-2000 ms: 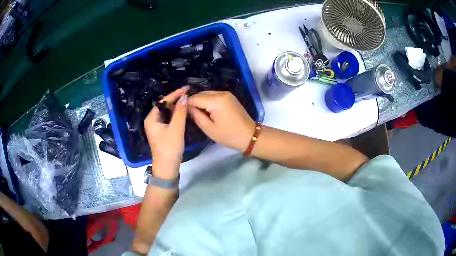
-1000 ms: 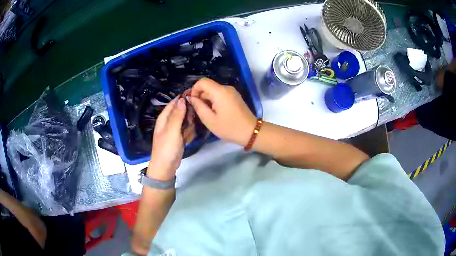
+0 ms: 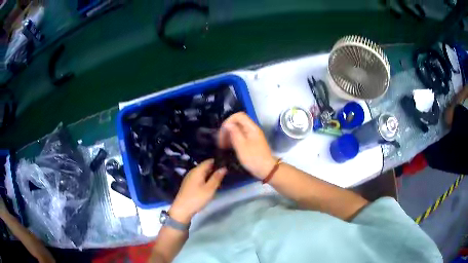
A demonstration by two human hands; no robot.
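A blue bin [image 3: 123,149] full of small black plastic parts [image 3: 169,118] sits in front of me on the white-topped bench. My left hand [image 3: 199,186] is over the bin's near part, thumb and fingers apart, low against the dark parts; whether it holds a part cannot be told. My right hand [image 3: 247,144] is above the bin's right side, blurred, fingers bent. A dark shape lies below its fingers, but I cannot tell whether it is held. The hands are apart.
Right of the bin are a silver-topped can [image 3: 296,123], dark tools [image 3: 322,97], blue caps [image 3: 344,148], a second can [image 3: 385,127] and a fan [image 3: 358,68]. A clear bag [image 3: 59,185] lies left. A black headband [image 3: 163,23] is on the green belt [image 3: 113,56]. Other people's arms show at both sides.
My hands have separated; the right has moved right, and the left is lower with its thumb and fingers apart. The view has tilted up, showing more belt and a black headband on it.
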